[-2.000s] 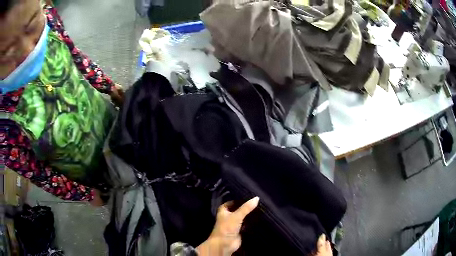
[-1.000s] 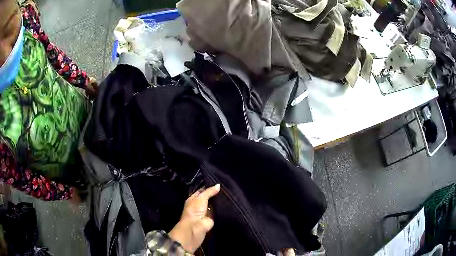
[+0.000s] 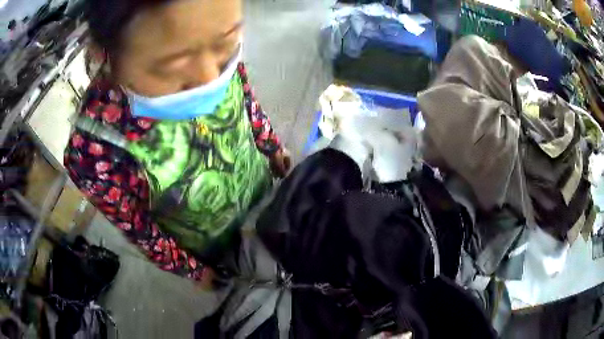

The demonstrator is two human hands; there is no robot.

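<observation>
A large bundle of black and grey garment pieces (image 3: 391, 245) fills the lower middle, directly in front of me. A thin tie (image 3: 321, 287) runs across it, knotted over the grey cloth at its left part. Only a small patch of my left hand (image 3: 392, 336) shows at the bottom edge, against the black cloth; the rest is cut off, so its hold cannot be told. My right hand is out of the picture.
A person in a blue mask and green apron (image 3: 212, 179) stands left of the bundle, hands near it. Behind are a blue bin (image 3: 391, 99) with pale cloth and a brown-grey cloth pile (image 3: 473, 122) on a white table (image 3: 563, 281). A dark bundle (image 3: 79, 278) lies lower left.
The view has swung left and up, so the bundle appears farther right and lower. My left hand has slipped almost out of the frame and my right hand has left it. The person's face now shows more.
</observation>
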